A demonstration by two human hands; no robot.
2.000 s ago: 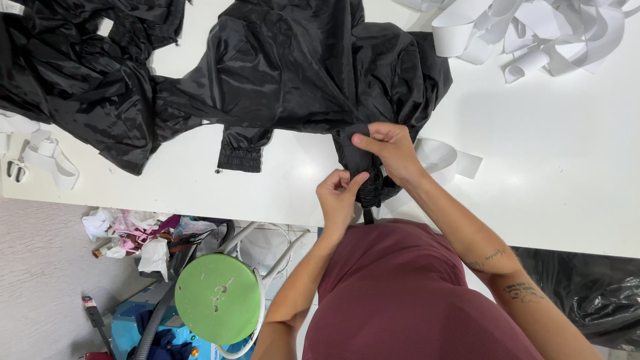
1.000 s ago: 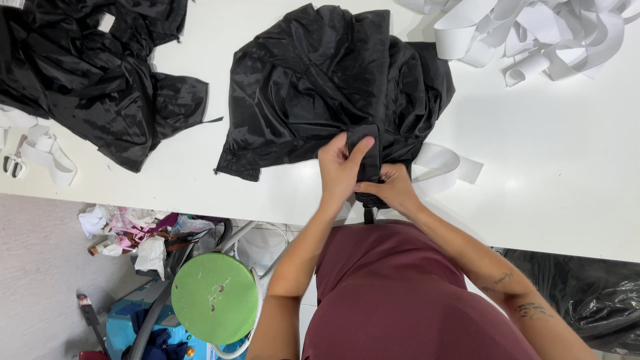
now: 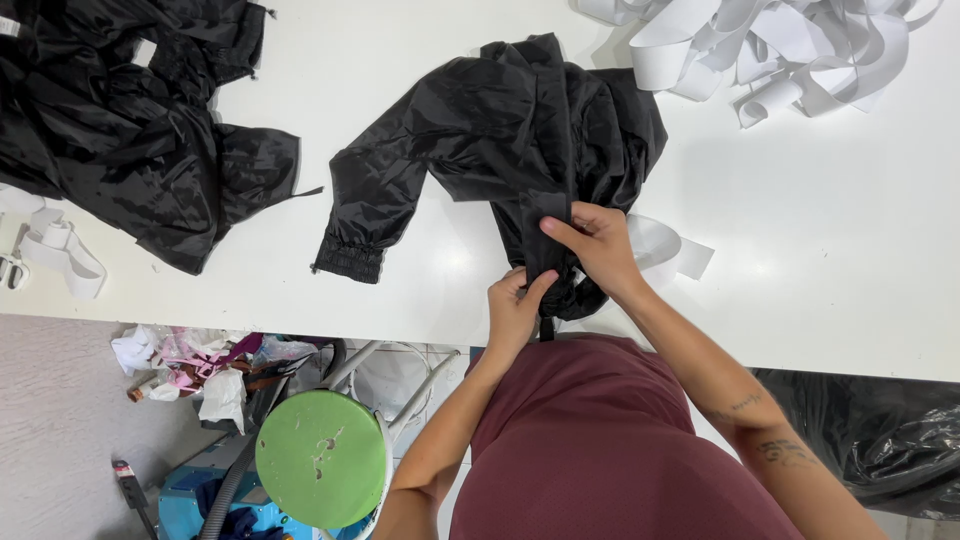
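Note:
A black nylon-like garment lies bunched on the white table, one sleeve with a gathered cuff stretched out to the left. My left hand pinches the lower end of its flat black band, thumb on top, near the table's front edge. Higher on the same band, my right hand grips its right edge between thumb and fingers. Fingertips of both hands are partly hidden by the fabric. A looped white strip lies just right of the garment, partly under it.
More black garments cover the table's left part. White strips are heaped at the top right; another strip lies left by white-handled scissors. Below the table stand a green stool, scrap material and a black plastic bag.
The garment's left sleeve, folded in a second ago, now extends left. My right hand has moved up the band and my left hand down it. Two seconds ago the garment reached the pile at left.

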